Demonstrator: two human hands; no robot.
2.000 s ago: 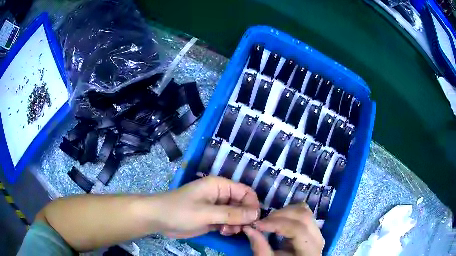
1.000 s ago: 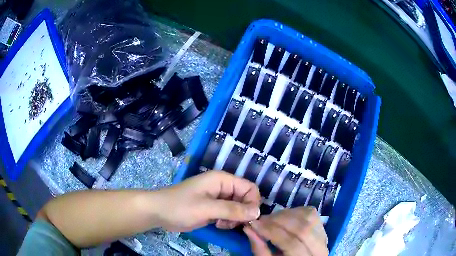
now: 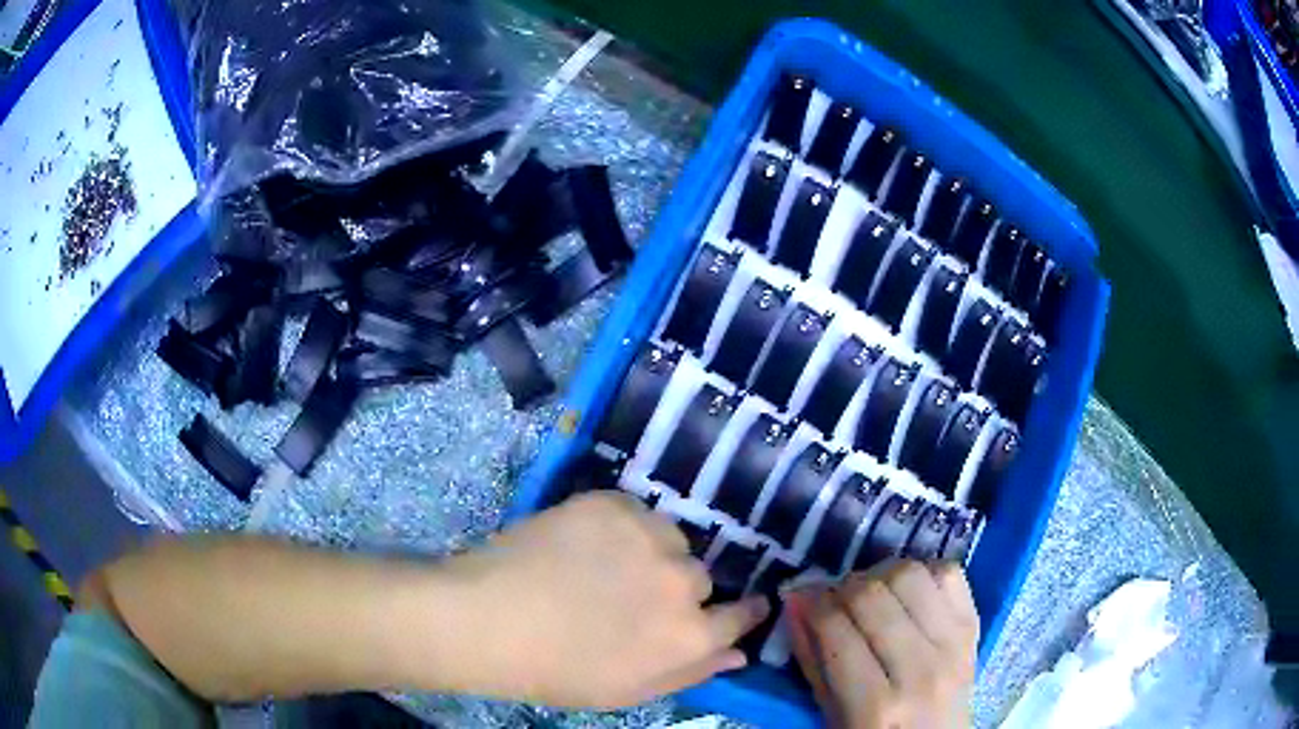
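The blue plastic tray holds rows of black curved plastic parts with white liner strips between them. Many parts have a small bright dot at the upper end. My left hand is over the tray's lower left, its fingertips down at dark parts in the lowest row. My right hand is just right of it, fingers bent, over the same row. A dark part shows between the two hands. The fingertips partly cover what they touch, so I cannot tell whether either hand grips a part.
A loose heap of black parts lies left of the tray, below a clear plastic bag. A shallow white-bottomed parts tray at far left holds tiny metal pieces. A torn white sheet lies lower right. A green surface runs behind.
My hands were pinched together at the fingertips; they are now lower into the tray's lowest row and slightly apart, with my right hand shifted right. The view has shifted slightly.
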